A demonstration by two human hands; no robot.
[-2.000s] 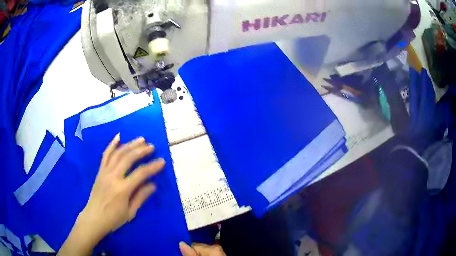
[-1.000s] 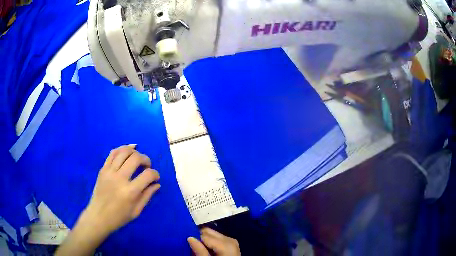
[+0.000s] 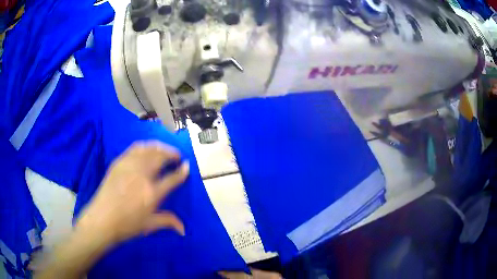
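Observation:
A blue fabric piece (image 3: 180,240) lies under the needle area of the off-white sewing machine (image 3: 245,49) and spreads to the left. Its straight right edge runs down beside the pale bed cover (image 3: 223,196). My left hand (image 3: 136,190), blurred, is over this piece in front of the needle, fingers apart, gripping nothing visible. My right hand (image 3: 248,274) is mostly cut off by the bottom edge, at the near right edge of the piece; its grip is hidden. The presser foot is mostly hidden and blurred.
A stack of blue panels with pale strips (image 3: 305,163) lies right of the needle. More blue fabric (image 3: 60,131) hangs at the left. Small tools and a teal item (image 3: 431,155) lie at the right, under the machine arm.
The blue piece has moved on past the needle; its pale strip near the foot has left view. My left hand has shifted slightly, thumb wider. My right hand is lower in view. The camera view has shifted.

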